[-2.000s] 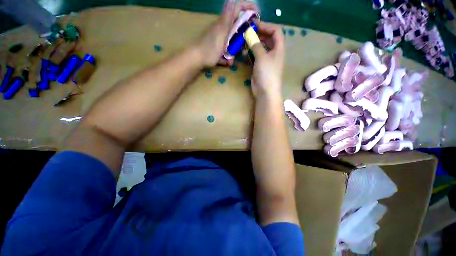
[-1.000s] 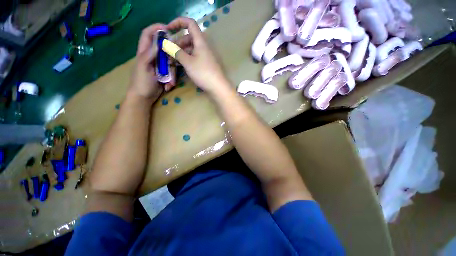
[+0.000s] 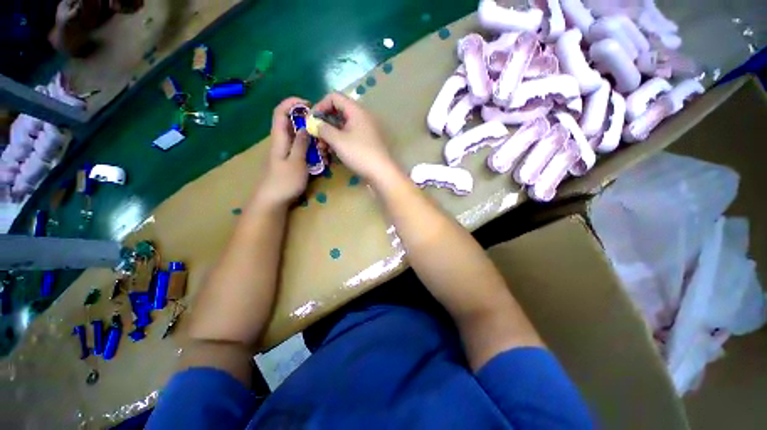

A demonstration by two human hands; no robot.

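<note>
A pink housing shell with a blue battery [image 3: 313,153] inside is held upright above the bench's far edge. My left hand [image 3: 288,161] is closed around its left side. My right hand [image 3: 351,134] is at its upper right, with a cream-yellow piece [image 3: 314,126] at the fingertips against the shell's opening. A thin dark thing also shows by the right fingers; I cannot tell what it is. A pile of pale pink housing shells [image 3: 538,92] lies to the right. Blue batteries [image 3: 160,290] with wires and green boards lie at the left.
A green conveyor belt [image 3: 286,42] runs beyond the brown bench [image 3: 336,227], carrying battery sets [image 3: 225,91] and a white-pink shell [image 3: 108,174]. Small green dots lie on the bench. An open carton [image 3: 580,294] with a translucent bag [image 3: 673,227] stands at lower right. A person's hand [image 3: 71,25] shows at upper left.
The view has turned, showing more belt at left. The held shell stands more upright than two seconds ago. Since one second ago, both hands appear lower and further right, still around it.
</note>
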